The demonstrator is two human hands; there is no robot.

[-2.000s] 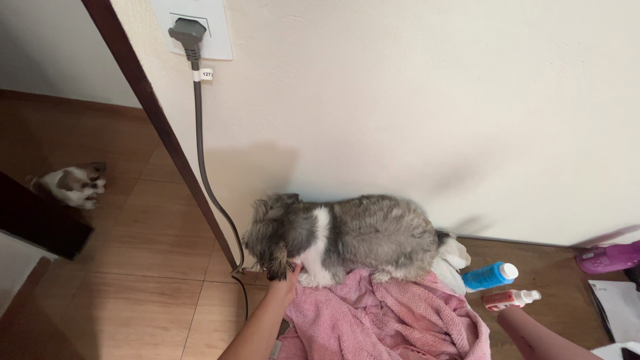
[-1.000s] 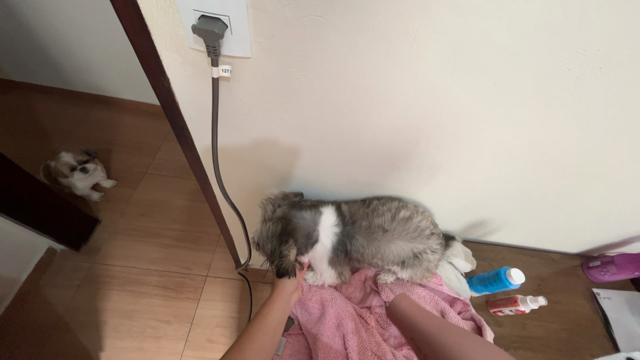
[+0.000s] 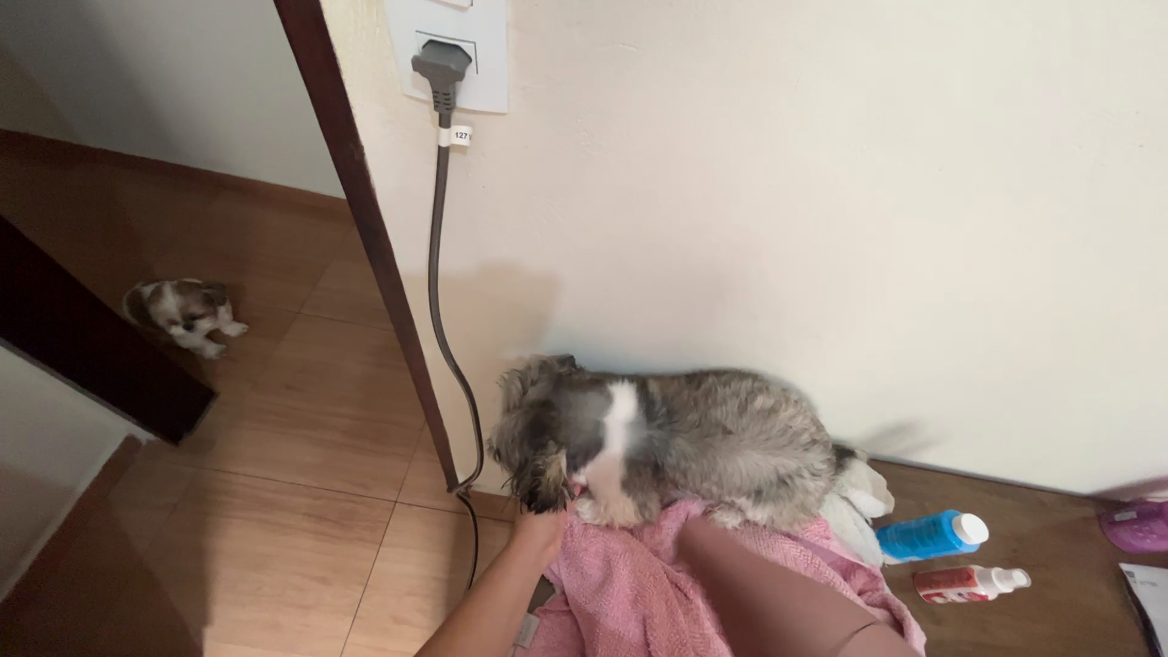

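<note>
A grey dog with a white neck band (image 3: 721, 438) stands or crouches on a pink towel (image 3: 620, 593), its side along the wall. Its head hangs down at the left. My left hand (image 3: 545, 529) is under the dog's chin, near its front paws, the fingers mostly hidden by fur. My right arm reaches up over the towel, and my right hand (image 3: 698, 534) is at the dog's belly side, hidden by the towel and fur. A whitish cloth (image 3: 858, 506) lies behind the dog's rear.
Right of the dog lie a blue bottle (image 3: 931, 537) and a red spray bottle (image 3: 969, 584); a purple object (image 3: 1136, 526) and papers (image 3: 1152, 593) are farther right. A plugged-in cord (image 3: 436, 246) hangs at the left. A second, small dog (image 3: 185, 313) is on the tiled floor beyond the doorframe.
My right arm has moved left, from beside the bottles to the towel and the dog's side. My left hand stays at the dog's chin. The small dog has shifted its pose.
</note>
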